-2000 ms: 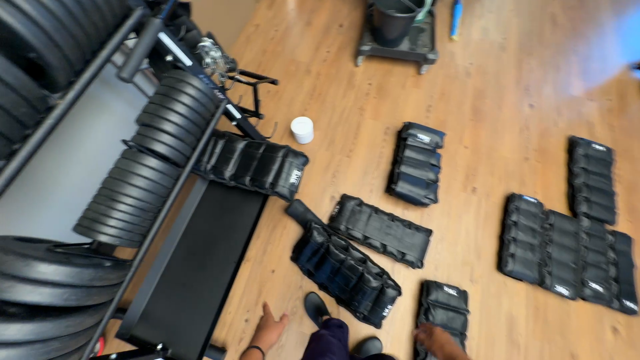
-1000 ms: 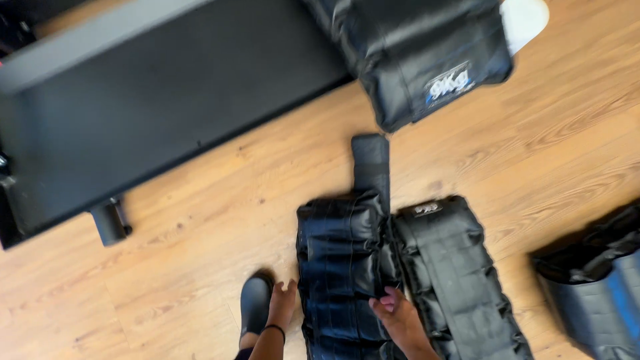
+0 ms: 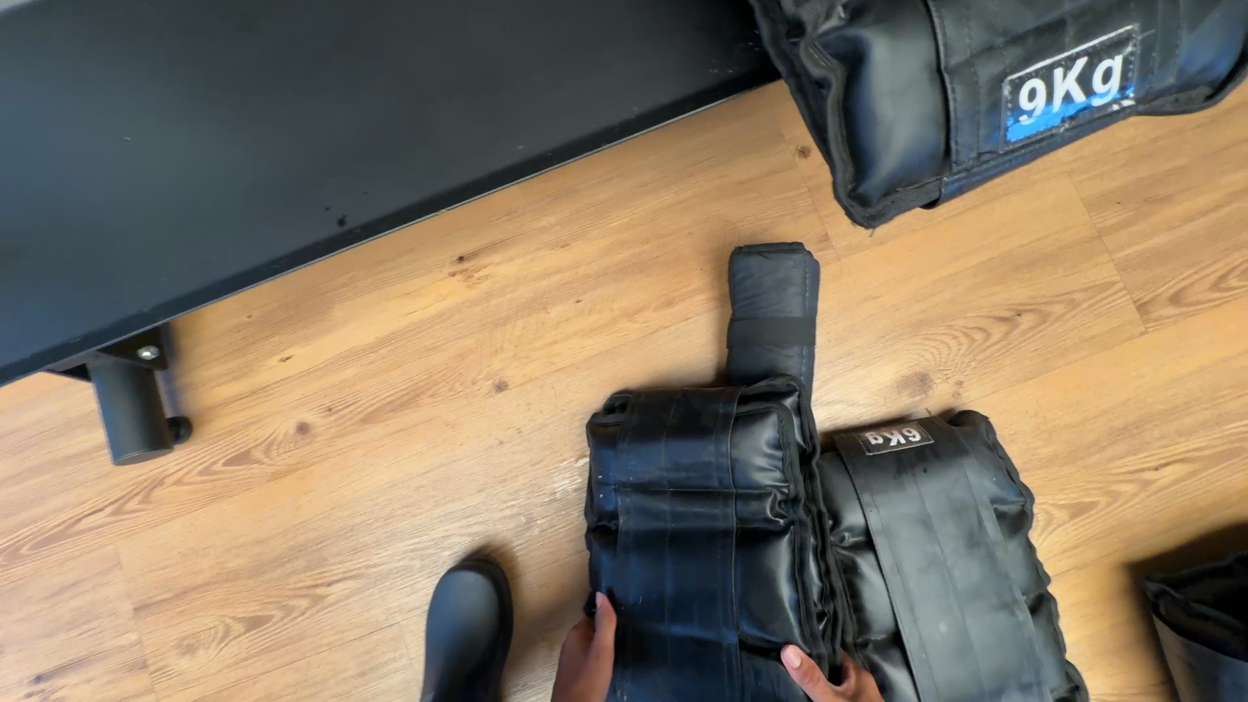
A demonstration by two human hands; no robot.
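A black segmented ankle weight point(image 3: 673, 546) lies on the wood floor at the lower middle. My left hand point(image 3: 587, 651) grips its left edge, thumb on top. My right hand point(image 3: 824, 675) holds its right side, with the thumb on the top face and the fingers partly hidden in the gap. From beyond its far end a folded black strap point(image 3: 772, 302) sticks out. Close against its right side lies another black weight point(image 3: 951, 556) marked 6Kg. At the top right, a larger black weight point(image 3: 877, 107) marked 9Kg overlaps the edge of a black flat platform.
The black platform point(image 3: 341, 127) spans the upper left, with a cylindrical black foot point(image 3: 132, 409) under its near edge. My dark shoe point(image 3: 468, 624) stands left of my left hand. Part of another black weight point(image 3: 1204, 624) shows at the lower right edge.
Both hands, apart from the weight's sides two seconds ago, have closed in on the segmented weight and now grip it. The view has moved much closer to the floor.
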